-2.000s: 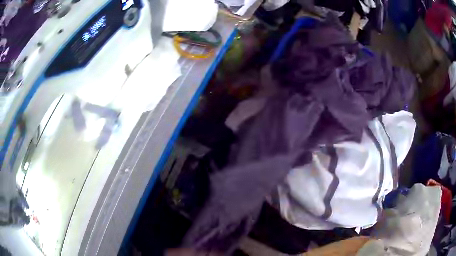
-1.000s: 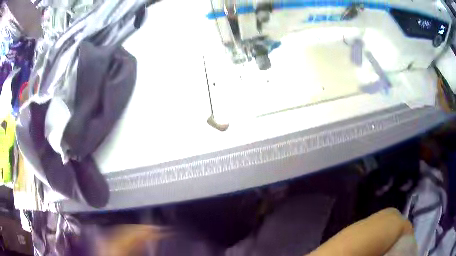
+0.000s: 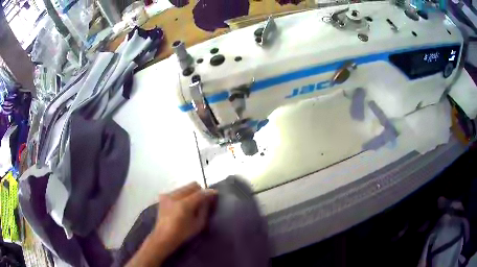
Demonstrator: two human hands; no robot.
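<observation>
My left hand (image 3: 180, 211) grips a dark purple-grey fabric panel (image 3: 235, 224) at the table's front edge, below the needle area; the panel is blurred. My right hand is not visible; the panel may hide it. The presser foot area (image 3: 246, 141) of the white sewing machine (image 3: 314, 57) is just beyond the panel, with no cloth seen under it. A soft bundle of light grey and dark purple-grey cloth (image 3: 99, 167) lies on the left of the table.
Grey-lilac tape guides (image 3: 384, 128) form an L on the machine bed. The control panel (image 3: 426, 62) is lit. A dark cloth piece (image 3: 219, 13) lies on brown wood behind. Striped cloth (image 3: 444, 240) hangs at the lower right. A ruler strip (image 3: 334, 201) edges the table.
The view has swung from the right-side pile back to the machine. My left hand and the dark panel now show over the table's front edge. The forearm at lower right is gone from view.
</observation>
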